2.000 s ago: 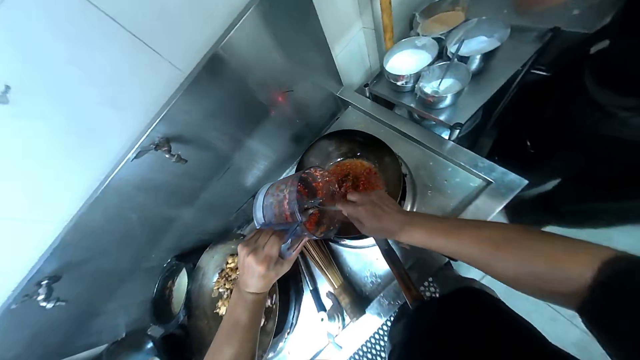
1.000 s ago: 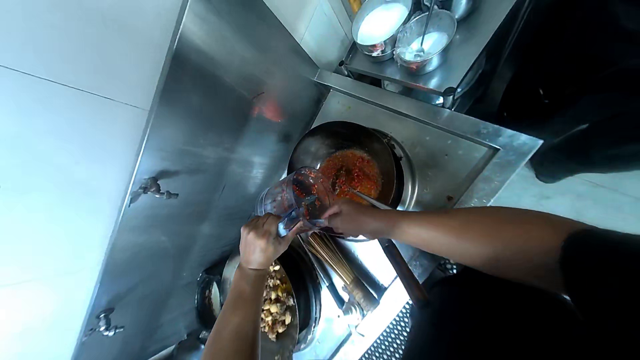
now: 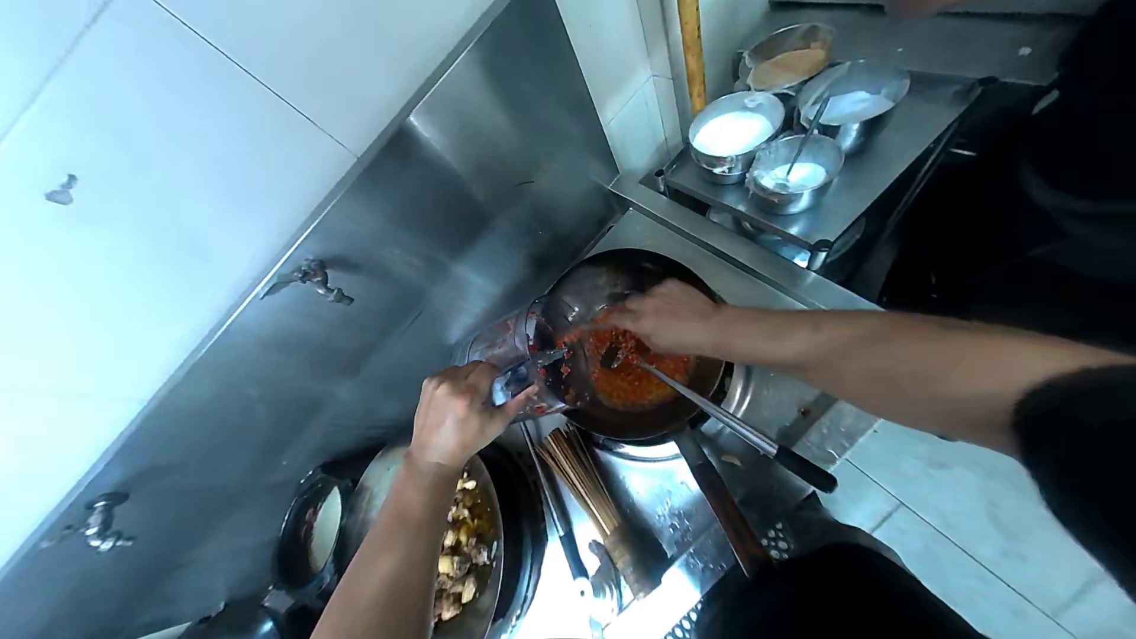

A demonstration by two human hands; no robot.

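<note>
My left hand grips the handle of a clear blender jug, tilted with its mouth over the wok. Bits of red chopped chili cling inside the jug. My right hand is over the wok near the jug's mouth, its fingers partly blurred; whether they touch anything is unclear. Red chili sauce lies in the wok. A metal ladle with a black grip rests in the sauce, its handle leaning over the wok's rim, and my right hand is not on it.
A bamboo wok brush lies left of the wok's wooden handle. A second wok holds browned chunks in oil. Several metal pots stand on a steel cart at the upper right. Taps stick out of the steel backsplash.
My right hand has come up from the jug's lower side to above the sauce. The ladle's handle now leans over the wok's rim on the near side.
</note>
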